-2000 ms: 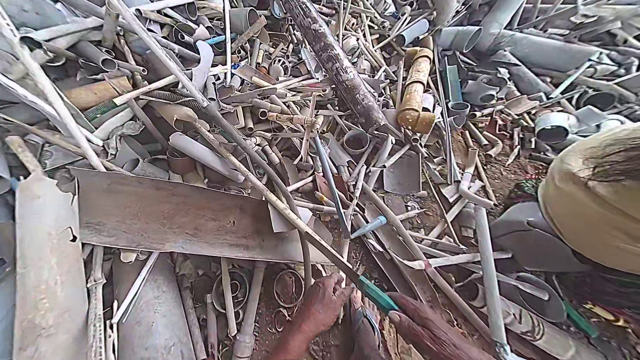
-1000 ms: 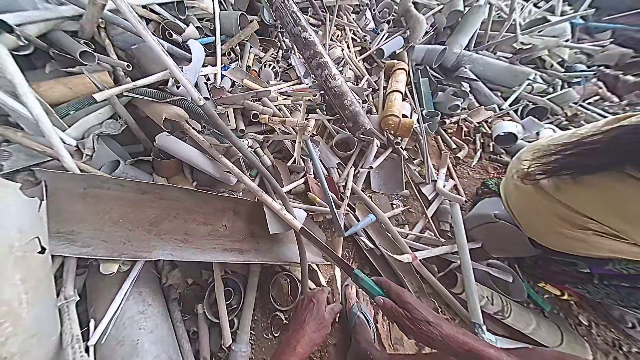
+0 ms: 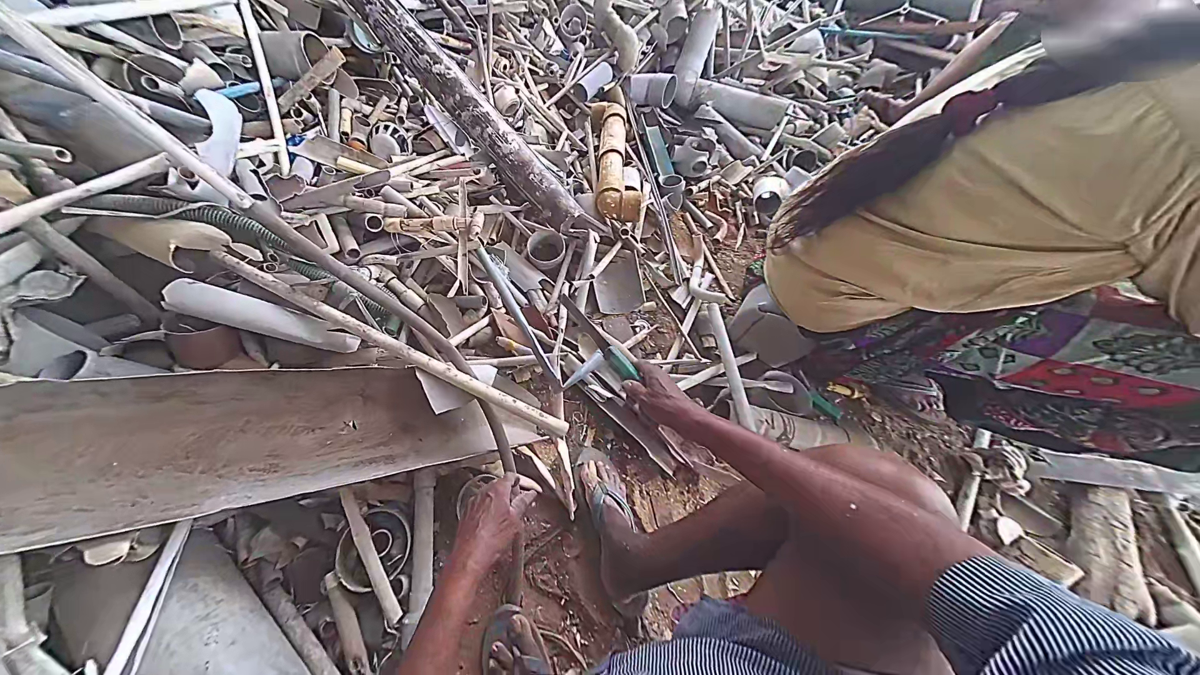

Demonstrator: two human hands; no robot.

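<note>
My right hand (image 3: 659,392) is closed on the green handle (image 3: 621,364) of a long tool; its dark narrow blade (image 3: 586,325) points up and left over the scrap. In my left hand (image 3: 494,511) is a thin, curved dark pipe (image 3: 487,412), which runs up to the left across the pile. A pale, straight pipe (image 3: 394,347) crosses this curved one, its end near my left hand. Between the blade and the pale pipe lies a light blue pipe piece (image 3: 583,369).
Broken plastic pipes and fittings cover the ground. A wide flat grey sheet (image 3: 216,450) lies at left, a mottled pole (image 3: 478,122) at top centre, a yellowish pipe fitting (image 3: 611,164) beside it. A person in a tan top (image 3: 966,206) is close at right. My sandalled feet stand on soil.
The green-handled tool has swung away from the pipes near my left hand; its blade now lies farther up and right. The view has shifted to the right.
</note>
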